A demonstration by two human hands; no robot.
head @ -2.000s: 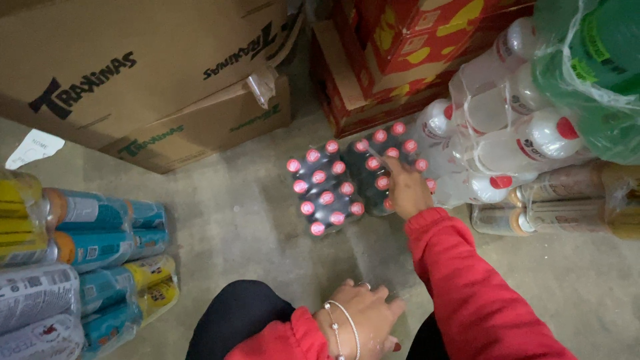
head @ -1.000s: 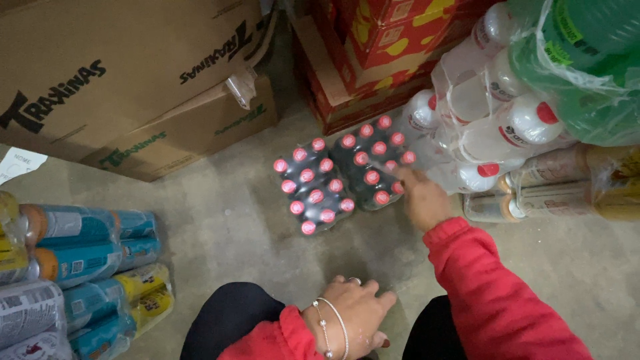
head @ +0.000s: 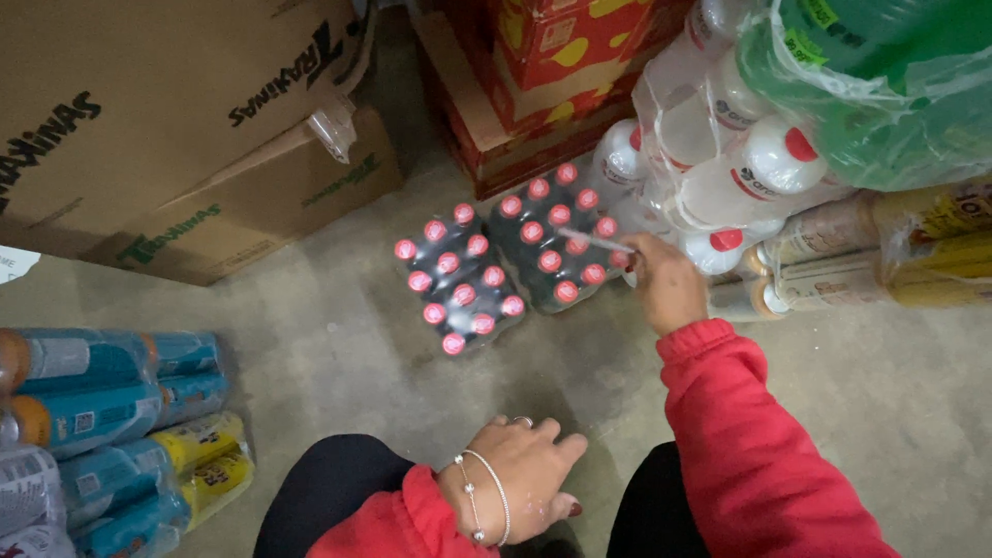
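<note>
Two shrink-wrapped packs of small dark bottles with red caps stand side by side on the concrete floor: the left pack and the right pack. My right hand is at the right edge of the right pack, holding a thin, pale stick-like object that points left over the caps; what it is cannot be told. My left hand, with bracelets and a ring, hangs between my knees, fingers apart and holding nothing.
Cardboard cartons stand at upper left, red and yellow boxes at top centre. White bottles with red caps, green bottles and yellow packs line the right. Wrapped blue and yellow bottles lie at lower left.
My right hand, low at the right pack's edge, still holds the thin object. My left hand stays between my knees. No thing has plainly been moved.
</note>
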